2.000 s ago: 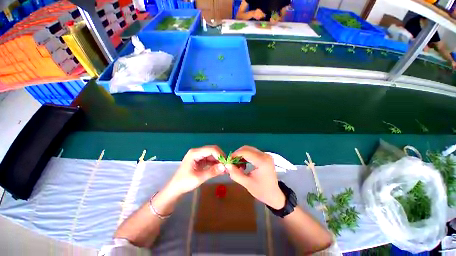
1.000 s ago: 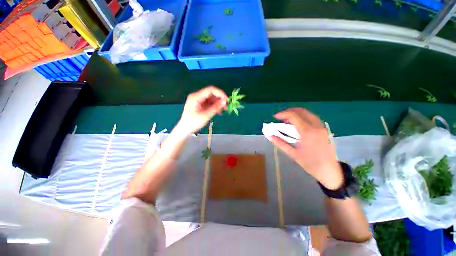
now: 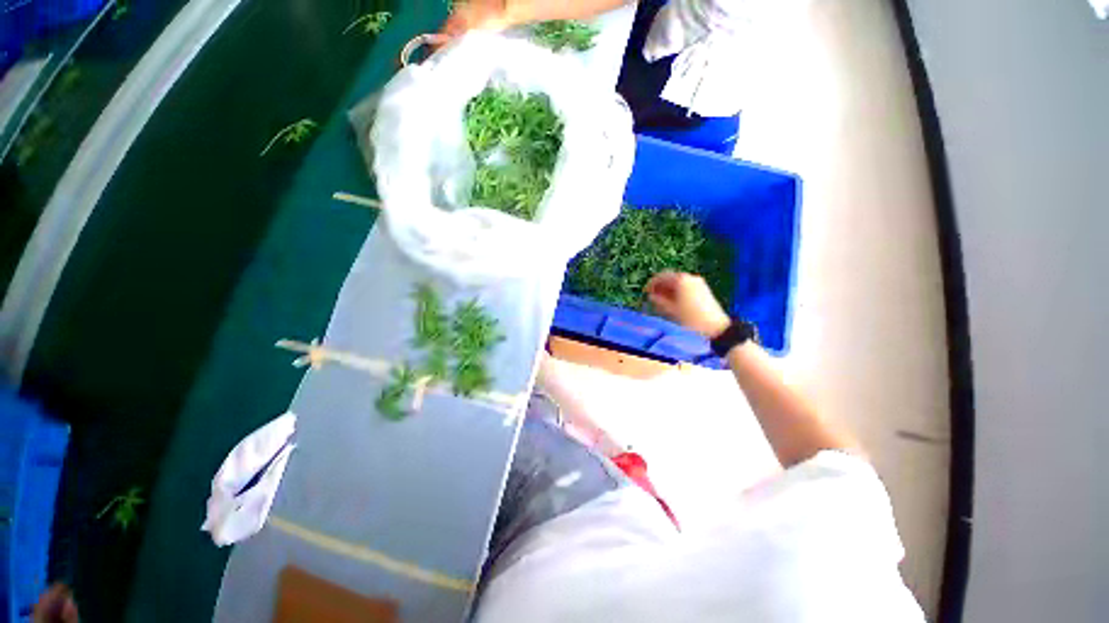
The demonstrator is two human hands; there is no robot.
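My right hand (image 3: pixel 687 301), with a black watch at the wrist, is inside the blue tote (image 3: pixel 769 243) over the green foliage (image 3: pixel 645 250). Its fingers are bent and touch or hover over the leaves; a grip cannot be made out. My left hand (image 3: pixel 55 605) shows only as small, blurred fingers at the lower left edge, cut off by the picture, so its hold is hidden. A loose heap of leaf pieces (image 3: pixel 456 341) lies on the grey sheet (image 3: pixel 377 456). A cloudy plastic bag (image 3: pixel 414 225) stands open with foliage inside.
The brown board (image 3: pixel 322 599) is cut off at the bottom. A white crumpled cloth (image 3: pixel 249 481) lies at the table's belt-side edge. Sprigs lie on the green belt (image 3: pixel 183 243). Another person's arm (image 3: pixel 547 10) reaches in at the top. A blue tray (image 3: pixel 37 487) is at left.
The view has swung right, bringing the tote into sight. My right hand has moved from above the table into the tote. My left hand has moved almost out of the picture.
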